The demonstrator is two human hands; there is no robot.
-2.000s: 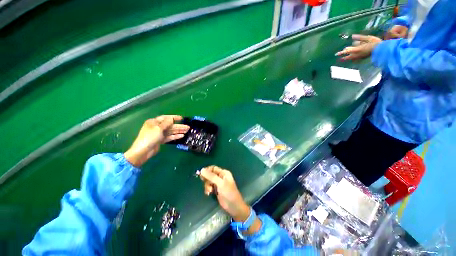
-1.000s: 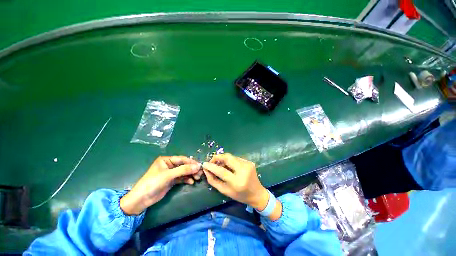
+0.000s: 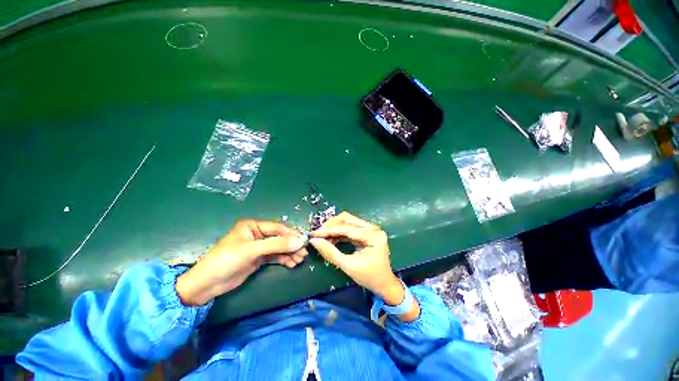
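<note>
My left hand [image 3: 257, 251] and my right hand [image 3: 359, 249] meet fingertip to fingertip near the bench's front edge. A tiny pale component [image 3: 307, 237] is pinched between them; its details are too small to tell. A loose pile of small components [image 3: 322, 216], dark with white and purplish glints, lies just beyond the fingertips, partly hidden by my right hand. The black parts bin [image 3: 406, 113] with blue-white edge marks stands farther off to the right, with shiny pieces gathered along its near-left side.
A clear zip-lock bag [image 3: 231, 160] lies on the left, another [image 3: 482, 184] on the right. Beyond are a thin tool [image 3: 513, 122], a crumpled bag [image 3: 552, 132] and a paper slip [image 3: 606, 149]. A white cord [image 3: 104, 216] curves at left. A person's blue sleeve [image 3: 640, 242] is at right.
My right hand has come from the right to meet my left, which has left the bin. Since the middle frame the hands stay together, and the view has shifted slightly.
</note>
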